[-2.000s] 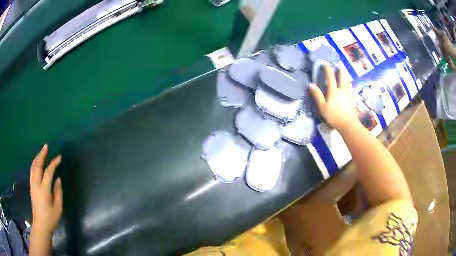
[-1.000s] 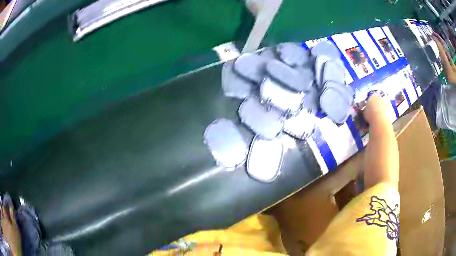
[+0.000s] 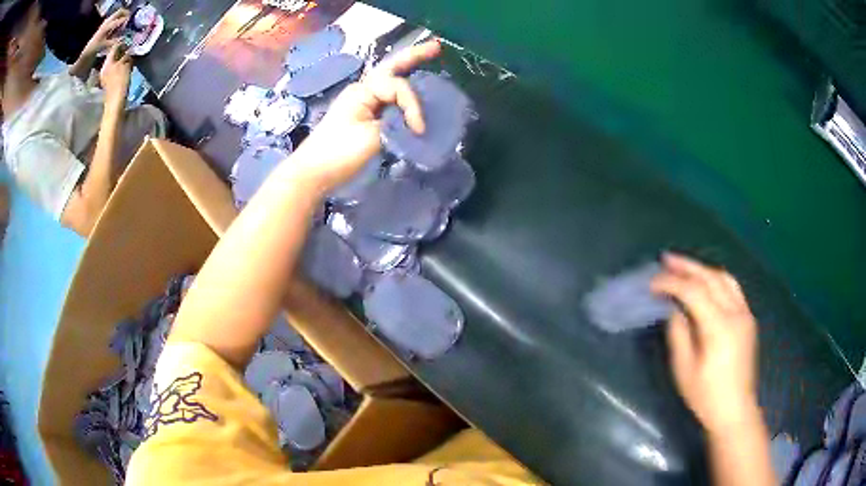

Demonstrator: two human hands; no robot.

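Observation:
Grey oval end caps [image 3: 413, 315] lie in a loose, overlapping pile on the dark glossy bench [image 3: 532, 228]. My left hand [image 3: 356, 128] is over the upper part of the pile, fingers spread. Its fingertips overlap the edge of one cap [image 3: 437, 123]; I see no clear grip. My right hand [image 3: 707, 332] is to the right of the pile over the bench. It holds one blurred end cap [image 3: 622, 299] by its edge between the fingers.
An open carton [image 3: 71, 323] at lower left holds many grey caps. More caps [image 3: 821, 456] are at the lower right edge. A person [image 3: 71, 142] works at upper left. The green conveyor [image 3: 665, 85] carries a housing [image 3: 840, 128] at far right. A printed sheet [image 3: 256, 38] lies beyond the pile.
The view has turned left, bringing the carton's inside and the other person into view. Both my hands now show over the bench, and my right hand has a cap in it.

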